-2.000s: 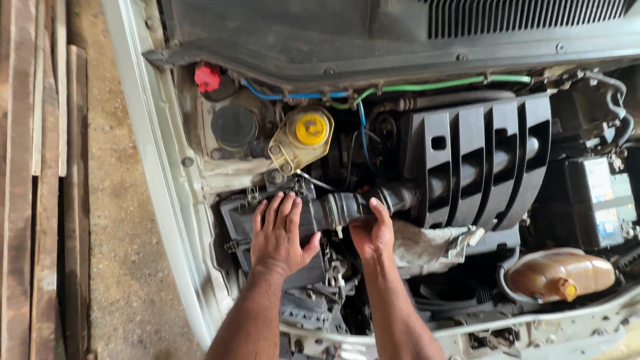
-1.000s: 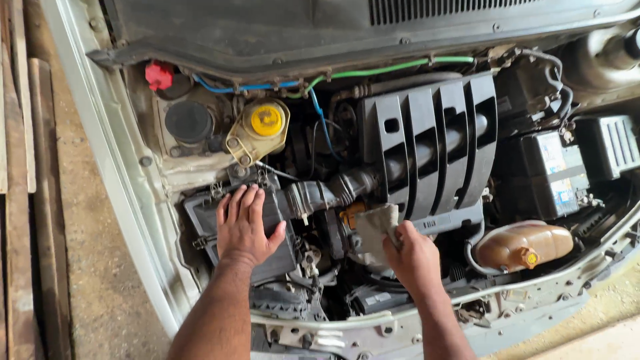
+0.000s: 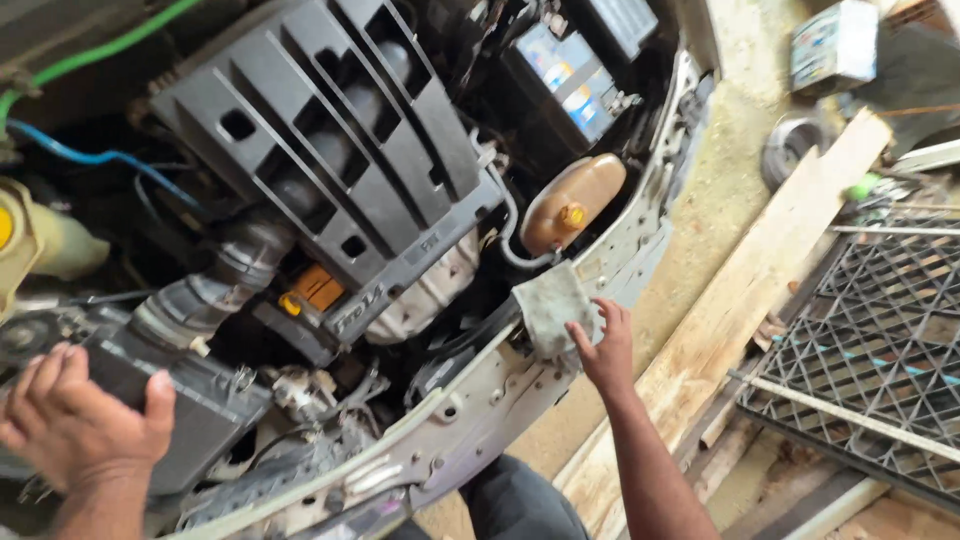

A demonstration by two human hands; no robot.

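Observation:
My left hand (image 3: 90, 424) lies spread over the black plastic air filter housing (image 3: 202, 420) at the lower left, holding nothing. My right hand (image 3: 606, 349) is at the front edge of the engine bay, fingers apart, at the right side of a grey cloth (image 3: 555, 307). The cloth is draped on the car's front crossmember (image 3: 480, 375); whether the fingers still touch it, I cannot tell. Between the hands are the ribbed air intake hose (image 3: 199, 300) and the slatted black engine cover (image 3: 337, 150). Behind the cloth sits the brown coolant reservoir (image 3: 577, 199) with its yellow cap.
The car battery (image 3: 566, 82) stands at the upper right of the bay. On the ground beyond the front edge are a wooden plank (image 3: 720, 322), a black plastic lattice crate (image 3: 885, 330), a coil of wire (image 3: 787, 150) and a box (image 3: 836, 49).
My right hand has carried the grey cloth from beside the intake hose and engine cover to the front crossmember, and its fingers have spread. The view has swung right and closer.

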